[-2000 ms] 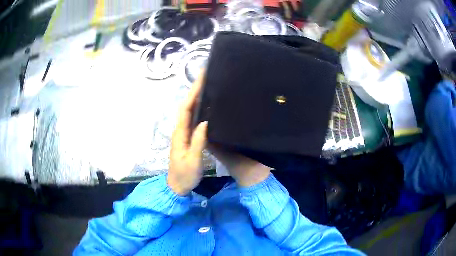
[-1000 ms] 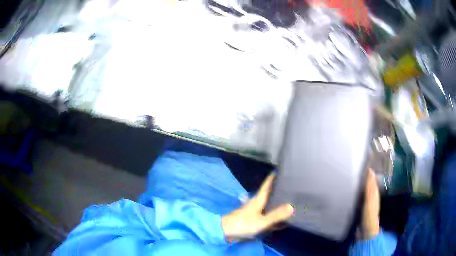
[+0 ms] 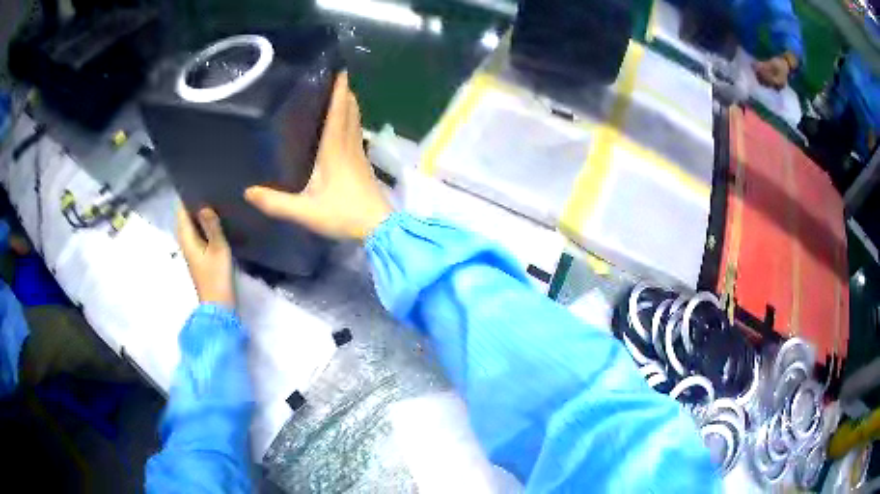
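Note:
A black box-shaped projector(?) [image 3: 222,159] is at the upper left, over the bench. A silver-white trim ring [image 3: 225,68] surrounds the round lens on its upward-facing side. My left hand [image 3: 205,253] is against the lower left of the box, partly hidden by it. My right hand [image 3: 333,183] spreads over its right side, with the thumb on the near face and the fingers up along the edge. Whether the box rests on the bench cannot be told.
Loose rings [image 3: 695,338] lie piled at the lower right, some in clear plastic. Yellow-taped pads [image 3: 511,145] and a red-orange mat [image 3: 786,232] lie beyond. Another black box [image 3: 569,39] stands on the pads. Another person's hand [image 3: 775,70] is at the upper right.
The view has swung to the left along the bench. The box has moved from in front of me to the far left, and its ringed lens side now shows.

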